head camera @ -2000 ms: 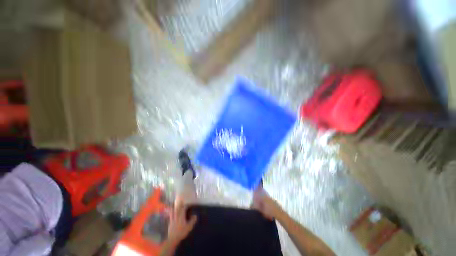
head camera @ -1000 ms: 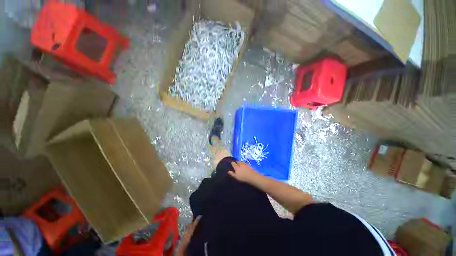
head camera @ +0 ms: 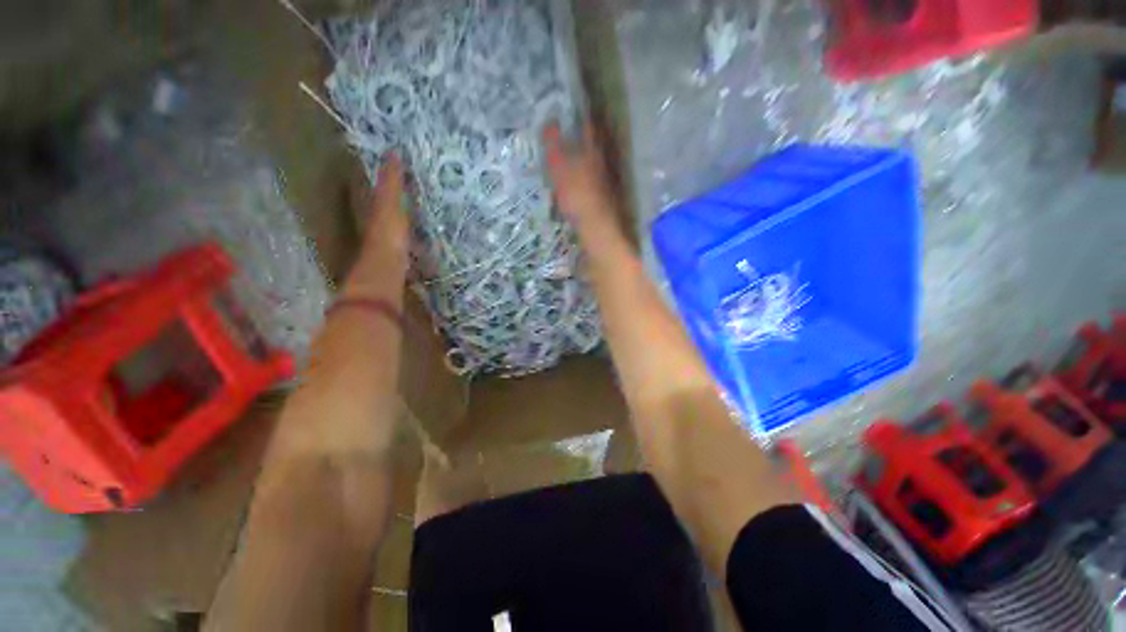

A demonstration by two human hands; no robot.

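Note:
Many coiled white cables [head camera: 494, 272] fill the large open brown carton [head camera: 543, 414] in front of me. My left hand [head camera: 390, 185] is at the left side of the pile, blurred, its fingers pointing away from me. My right hand [head camera: 571, 167] is at the right side of the pile, near the carton's right wall. Part of each hand blends into the cables. I cannot tell whether either hand holds any coils.
A blue tote [head camera: 840, 266] with a few white coils stands on the floor to the right of the carton. A red stool [head camera: 136, 377] is at the left, another [head camera: 920, 31] at the top right, and several more at the lower right. White scraps litter the grey floor.
The view has moved to the cable carton, which is now close below me. Both arms have stretched forward to the coils; before, my right hand was at my knee.

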